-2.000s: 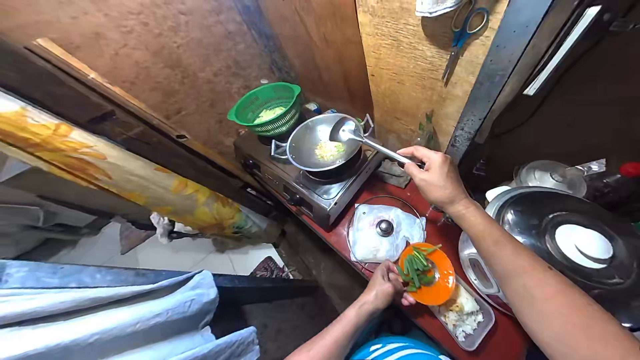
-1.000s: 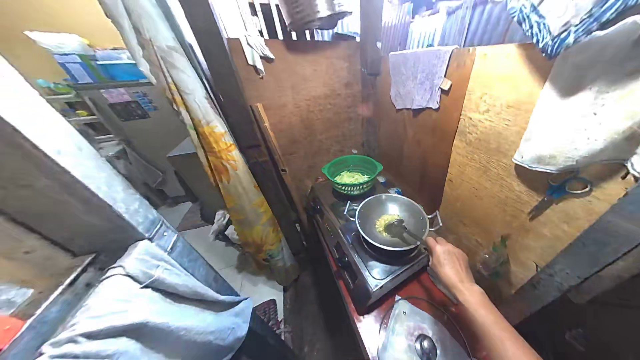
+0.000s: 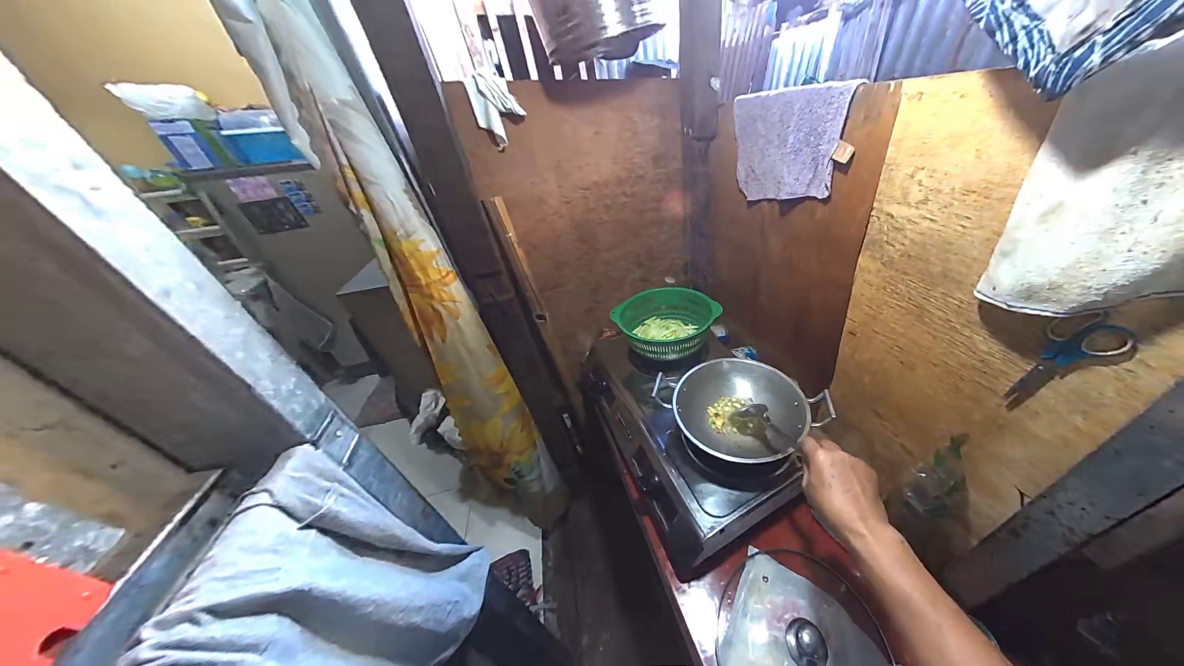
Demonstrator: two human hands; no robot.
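Note:
My right hand (image 3: 840,481) is closed around the handle of a metal ladle (image 3: 754,424), whose bowl rests among chopped yellowish bits (image 3: 724,413) in a metal wok (image 3: 740,379). The wok sits on the near burner of a gas stove (image 3: 684,518). Behind it, on the far burner, stands a green plastic colander (image 3: 668,310) holding pale green sliced vegetable (image 3: 664,329). My left hand is out of view.
A lid with a dark knob (image 3: 807,640) lies over a plastic bag on the red tabletop (image 3: 786,534) at the near edge. Scissors (image 3: 1078,350) hang on the right plywood wall. A floral curtain (image 3: 435,314) and a draped blue-grey cloth (image 3: 324,564) are at the left.
The view has swung up and left. My right hand has lowered the ladle into the wok. My left hand, earlier at an orange plate of green pieces, has left the view.

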